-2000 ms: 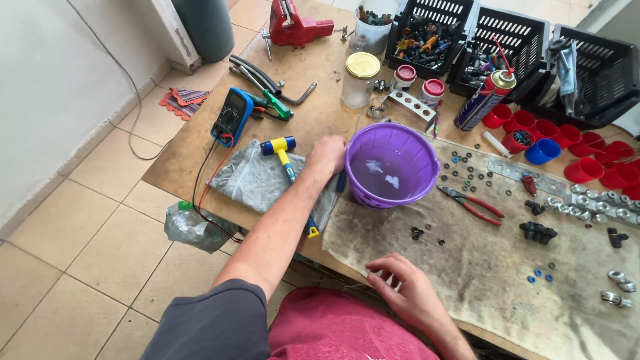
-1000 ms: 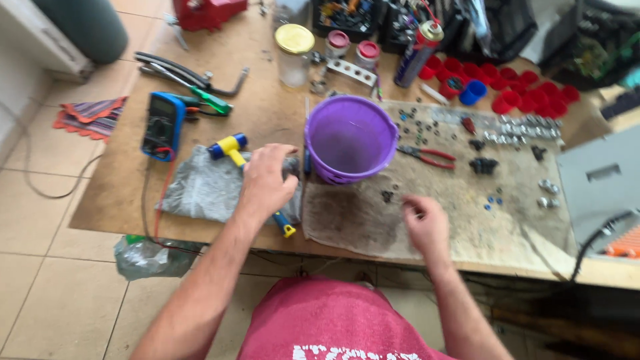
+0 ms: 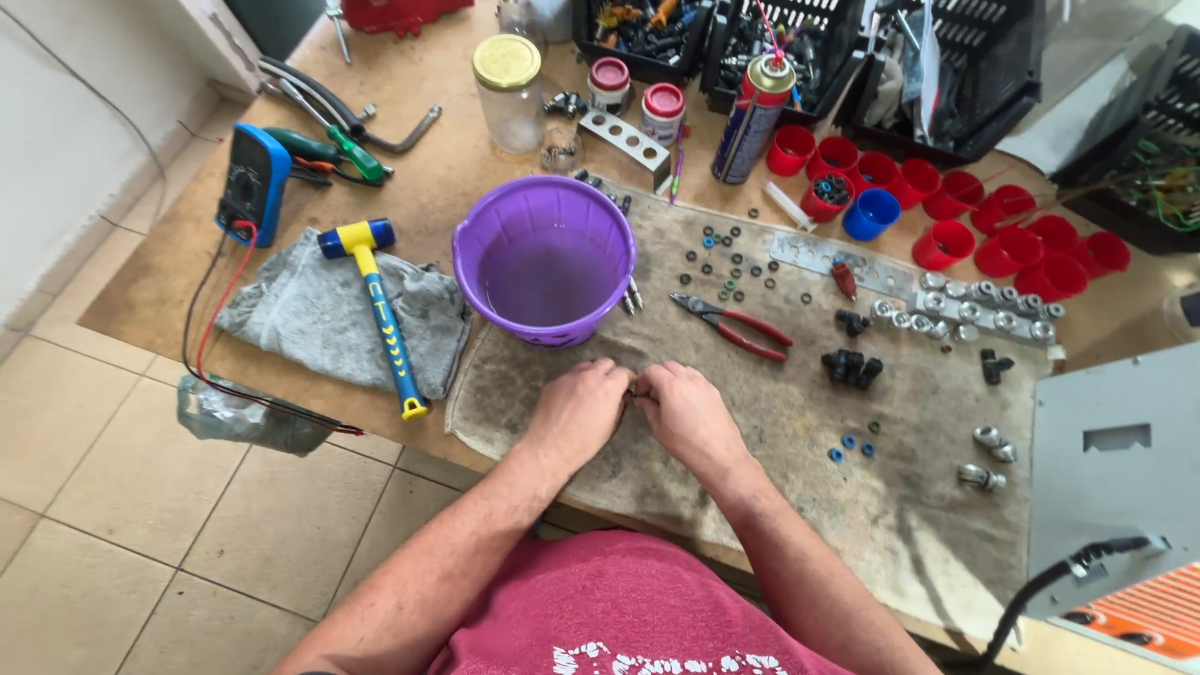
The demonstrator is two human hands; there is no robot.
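My left hand (image 3: 583, 405) and my right hand (image 3: 682, 409) meet over the stained cloth (image 3: 506, 394), fingertips together around a small dark part (image 3: 634, 395), mostly hidden by the fingers. Just beyond them stands a purple plastic bucket (image 3: 544, 258) with some liquid inside. Red-handled pliers (image 3: 736, 326) lie on the cloth to the right of the bucket, near scattered small O-rings (image 3: 736, 258). Left of the hands, a blue and yellow mallet (image 3: 380, 314) rests on a grey rag (image 3: 281, 300).
A multimeter (image 3: 253, 186) sits at the left. Behind are a glass jar (image 3: 509, 103), a spray can (image 3: 750, 122), red cups (image 3: 956, 192) and black crates (image 3: 947, 89). Metal fittings (image 3: 984, 314) lie at the right, near a grey machine (image 3: 1116, 469).
My hands were apart, the left beside the mallet and bucket; now they are together in front of the bucket. The small dark parts seen on the cloth there are no longer visible.
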